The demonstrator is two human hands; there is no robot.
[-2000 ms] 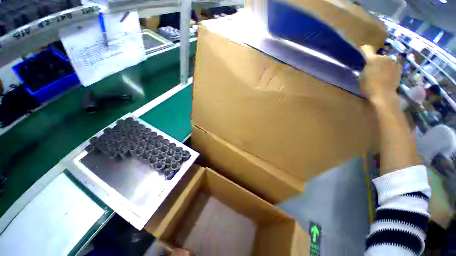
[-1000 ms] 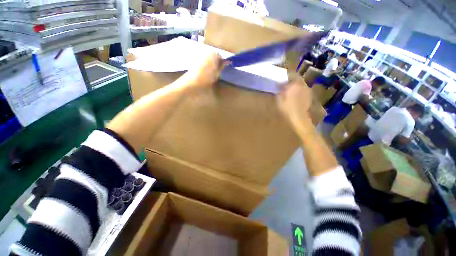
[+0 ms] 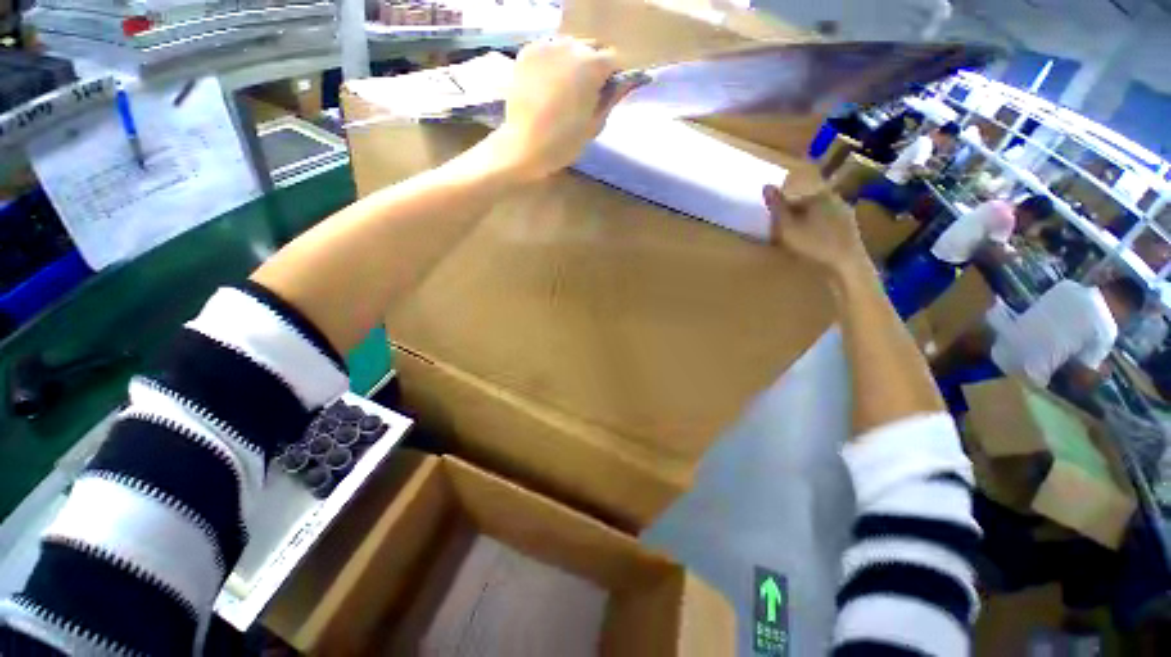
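Note:
A large brown carton [image 3: 604, 321] stands upright in front of me, its top open. My left hand [image 3: 555, 105] is closed on the left end of a thin, shiny dark sheet [image 3: 822, 84], which is raised and tilted over the carton's top. Below it, a white sheet [image 3: 687, 167] lies along the carton's near top edge. My right hand [image 3: 812, 229] grips the right corner of the white sheet at the carton's rim. The fingertips of my left hand are partly hidden.
An open carton [image 3: 514, 603] stands low in front. Left of it is a white-rimmed tray [image 3: 276, 571] of black tubes [image 3: 331, 443], partly behind my left sleeve. A green belt [image 3: 167, 289] and a written sheet [image 3: 148, 173] are at left. People in white shirts [image 3: 1053, 334] and cartons are at right.
My right hand came in from the far right to the carton's near rim, and my left hand came up to the sheet. Lately the dark sheet has risen and more of the white sheet shows.

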